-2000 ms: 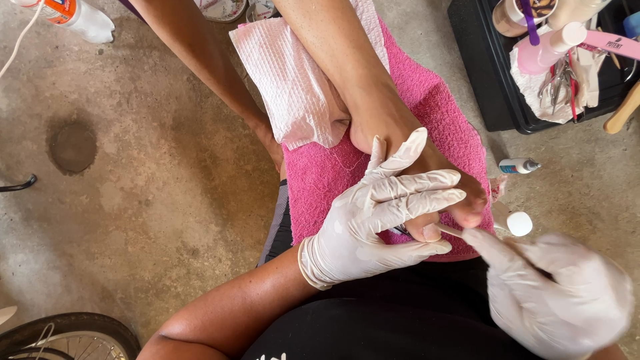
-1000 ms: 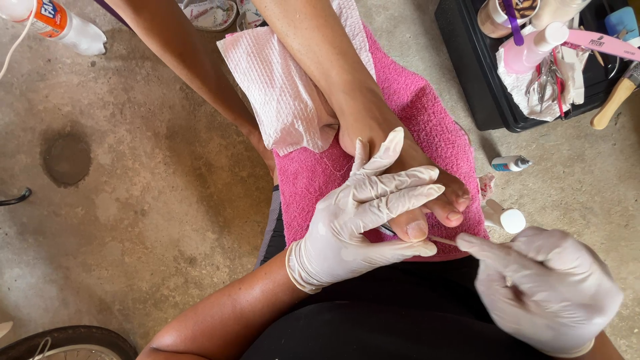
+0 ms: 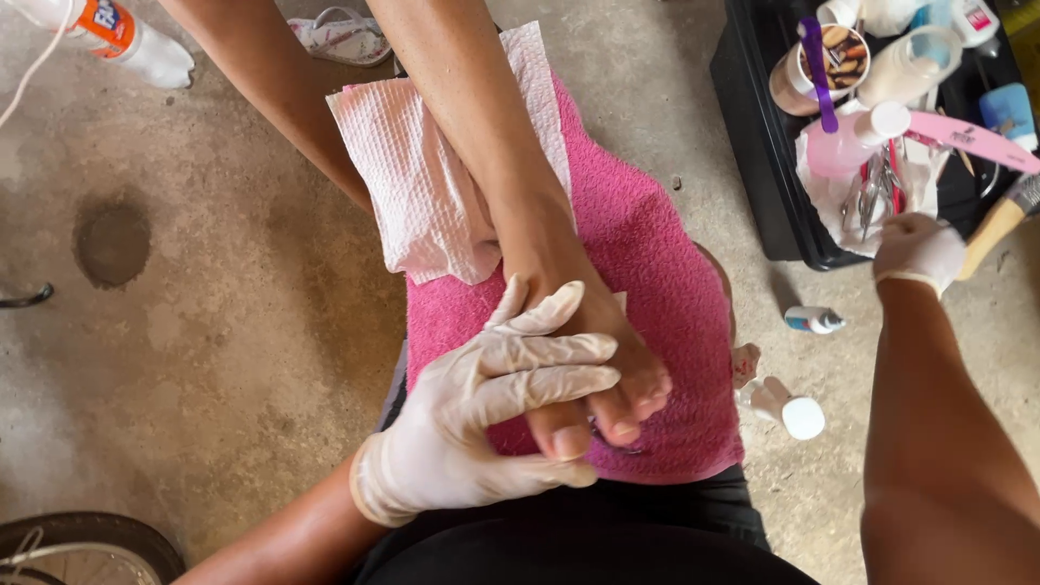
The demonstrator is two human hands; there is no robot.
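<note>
Another person's bare foot point(image 3: 561, 244) rests on a pink towel point(image 3: 650, 236) over my lap, with white paper towel point(image 3: 422, 162) by the ankle. My left hand point(image 3: 479, 406), in a white glove, holds the foot around its big toe, thumb below the toe and fingers across the top. At the right, my gloved right hand point(image 3: 920, 248) is at the near edge of a black tray point(image 3: 756, 154), beside metal nippers point(image 3: 873, 191) on white tissue. Its fingertips are hidden, so whether it holds anything cannot be told. A pink nail file point(image 3: 971, 140) lies across the tray.
The tray also holds a pink bottle point(image 3: 845, 142) and a jar point(image 3: 792, 81) with a purple stick. A wooden-handled brush point(image 3: 991, 236) leans at its edge. On the concrete floor are a small bottle point(image 3: 812, 319), a white-capped bottle point(image 3: 803, 418), a plastic drink bottle point(image 3: 146, 49) and a wheel point(image 3: 97, 536).
My right hand has moved from beside the big toe, where it held a thin stick, up and right to the black tray. My left hand has stayed on the foot.
</note>
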